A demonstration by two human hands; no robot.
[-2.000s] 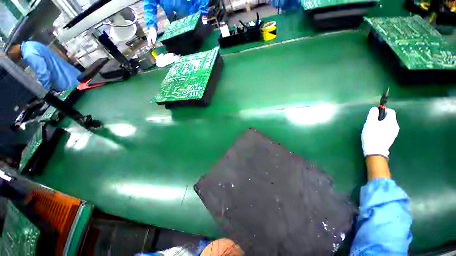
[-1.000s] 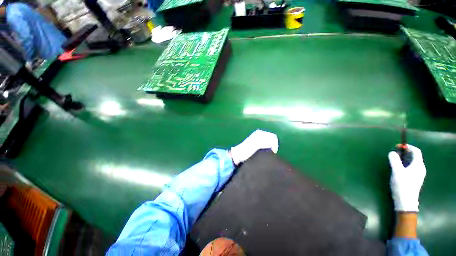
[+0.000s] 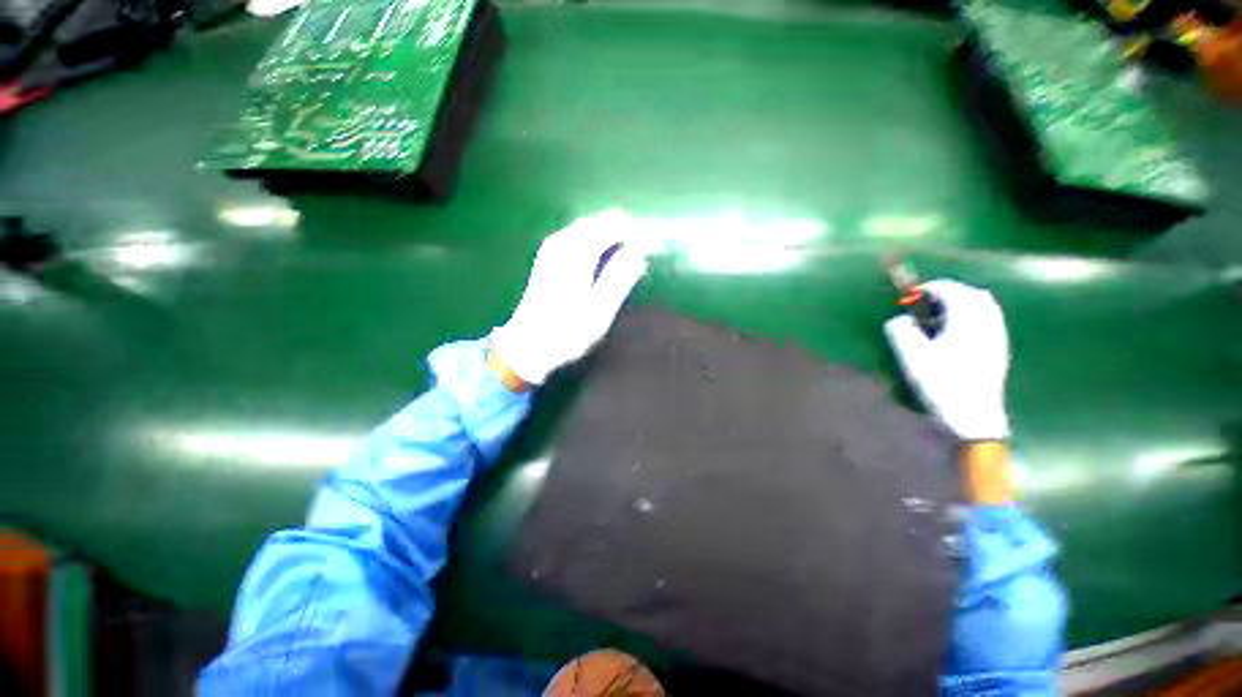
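Observation:
A dark grey speckled mat [image 3: 763,497] lies flat on the bench in front of me. My left hand [image 3: 575,293], in a white glove, is at the mat's far left corner, fingers curled; whether it still grips the mat is unclear. My right hand [image 3: 960,357], also gloved in white, is closed around small cutters [image 3: 903,279] just beyond the mat's right side. The cutters' jaws point away from me and are blurred; their handles are mostly hidden in the glove.
A green circuit board [image 3: 347,89] on a black support stands at the far left of the green bench [image 3: 708,95]. Another board [image 3: 1090,102] on a dark support stands at the far right. An orange frame edge [image 3: 25,613] shows at the lower left.
My left hand came in from out of view to the mat's far left corner. The mat has turned and shifted. My right hand with the cutters is now closer to the mat. The view has moved.

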